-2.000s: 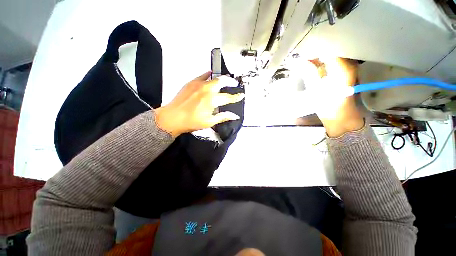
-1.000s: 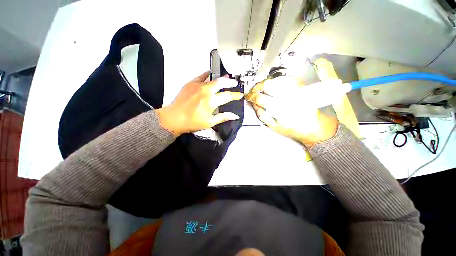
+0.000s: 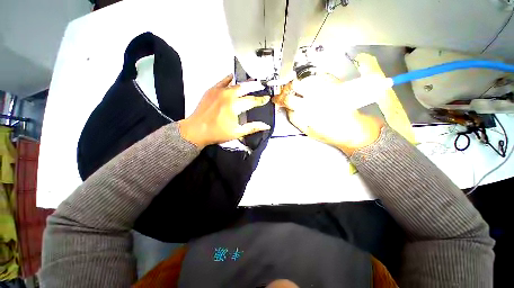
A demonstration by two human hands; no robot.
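Observation:
The black workpiece (image 3: 197, 180) lies on the white table at the left, with a loop at its top and a pale inside edge. My left hand (image 3: 222, 112) lies spread over its right end, pressing it flat beside the needle area. My right hand (image 3: 327, 109) is at the needle, its fingertips at the workpiece's right edge; glare washes out much of it, and whether it grips anything is hidden. The presser foot (image 3: 274, 84) is just ahead of the fingertips. The sewing machine head (image 3: 256, 28) stands above.
The blue air hose (image 3: 451, 67) ends in a white fitting over my right hand. A yellow strip (image 3: 389, 101) lies right of the needle. Scissors (image 3: 465, 119) lie at the right. A red cover (image 3: 28, 191) and olive-yellow cloth (image 3: 7, 197) hang at far left.
My right hand has come from the right, below the machine arm, to the needle, uncovering the yellow strip. My left hand stays on the workpiece. The camera view has shifted slightly.

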